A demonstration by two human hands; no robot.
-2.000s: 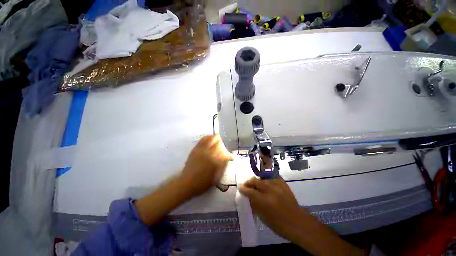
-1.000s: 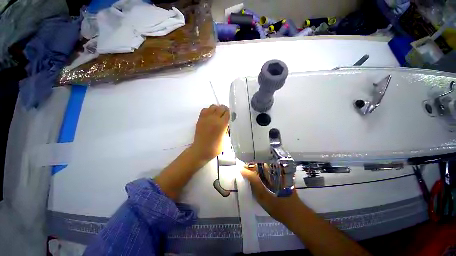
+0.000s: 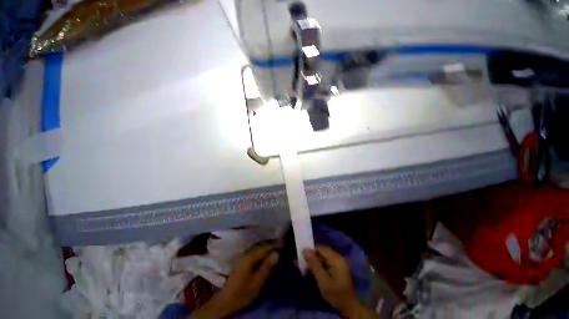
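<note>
A long narrow white fabric strip (image 3: 297, 205) runs from the brightly lit needle area of the sewing machine (image 3: 399, 25) down over the table's front edge. My right hand (image 3: 329, 274) pinches its lower end below the edge. My left hand (image 3: 251, 277) is left of the strip, at the lap, fingers curled; blur and shadow hide whether it holds anything. The presser foot and needle are lost in the glare. The needle plate's dark outline and its brownish tab (image 3: 257, 156) show left of the strip.
Loose white cut pieces (image 3: 125, 274) lie below the table edge at left. Red-handled scissors (image 3: 529, 156) are at the right edge. A red plastic bag (image 3: 499, 230) and layered white pieces (image 3: 446, 274) are lower right. Blue tape (image 3: 51, 99) is at left.
Both hands have come from the needle area down to the lap, the right one now gripping the strip's lower end. The view has tilted down, showing the lap and pile.
</note>
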